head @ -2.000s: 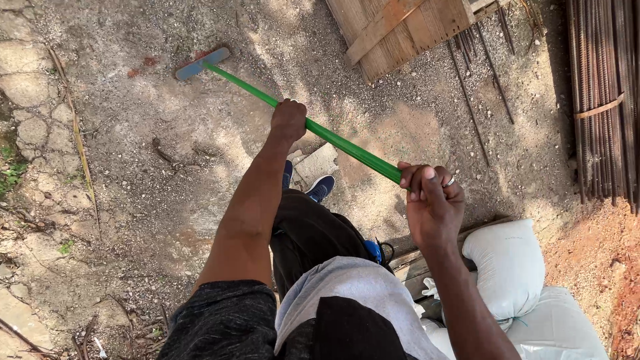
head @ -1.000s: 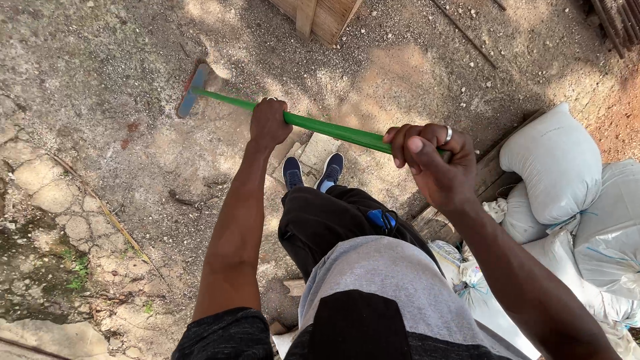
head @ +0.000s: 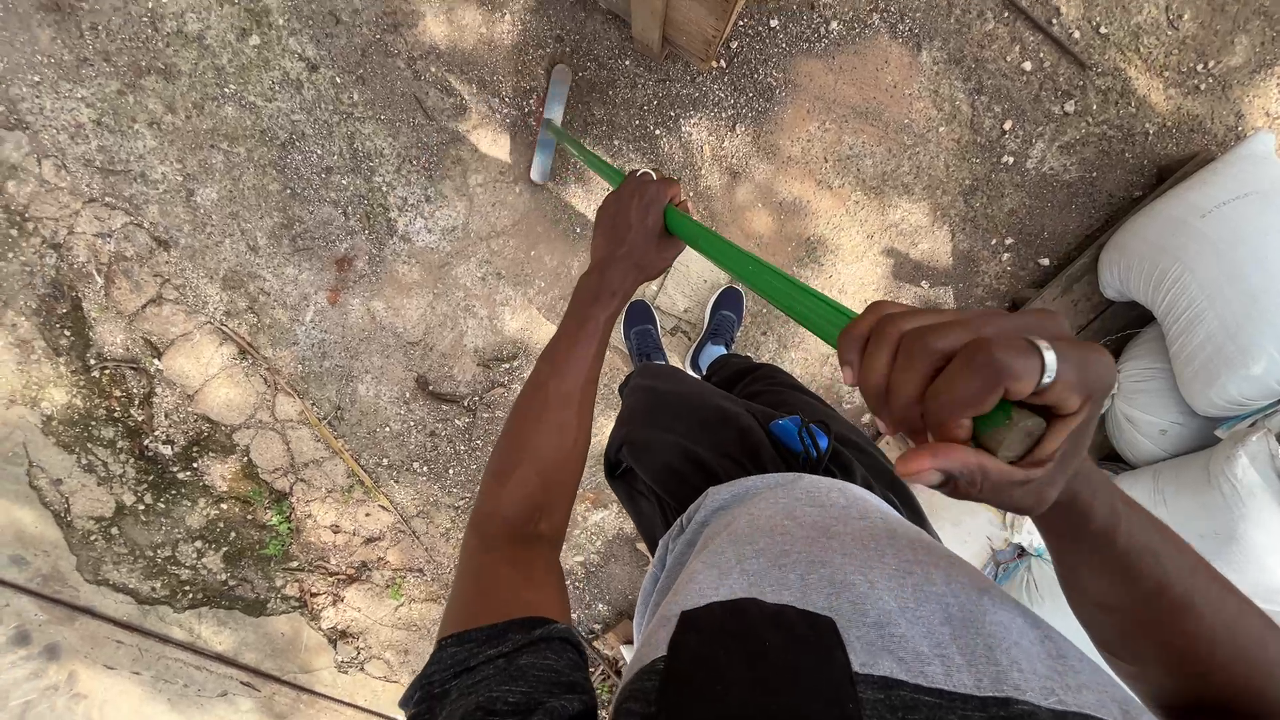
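Observation:
A broom with a green handle runs slantwise across the head view. Its narrow blue-grey head rests on the gritty ground at the upper middle; the bristles hardly show. My left hand is closed around the lower part of the handle, nearer the broom head. My right hand, with a ring on one finger, grips the top end, whose blunt tip shows between the fingers and thumb. Below the handle are my two dark blue shoes on the ground.
Stuffed white sacks are piled at the right beside wooden boards. A wooden crate's corner shows at the top, and a metal bar lies at the upper right. A long dry stalk and broken paving are at the left.
The broom head has turned from nearly crosswise to nearly upright in the view. Both hands have kept hold of the handle. The view has shifted, and the bundled bars at the right have left it.

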